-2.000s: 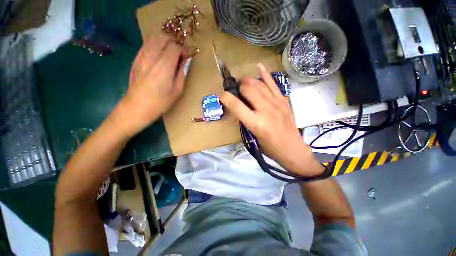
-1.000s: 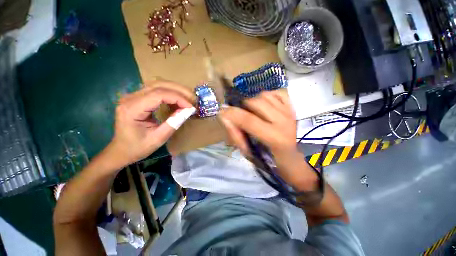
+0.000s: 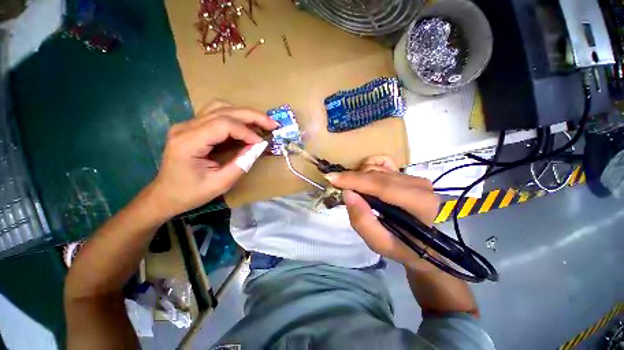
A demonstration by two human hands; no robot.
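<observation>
A small blue circuit board (image 3: 284,124) lies on the tan cardboard (image 3: 308,75). My left hand (image 3: 212,147), with a white finger cot on one fingertip, is at the board's left edge, its fingers pinched there; what they pinch is too small to make out. My right hand (image 3: 390,198) holds the black soldering iron (image 3: 332,166), its tip at the board's lower edge. The thin whitish solder feed tube (image 3: 301,174) curves beside it to the same spot. Red leaded components (image 3: 222,27) lie loose at the top left of the cardboard.
Stacked blue circuit boards (image 3: 364,104) lie right of the board. A round cup of silvery wire wool (image 3: 434,51) and a ringed metal grille (image 3: 369,14) stand behind. A black box (image 3: 547,75) with dark cables is at the right. A ribbed clear tray (image 3: 20,212) is far left.
My right hand has moved down and right, and the iron now points left with its tip at the board. My left hand stays by the board. The stacked boards are now uncovered.
</observation>
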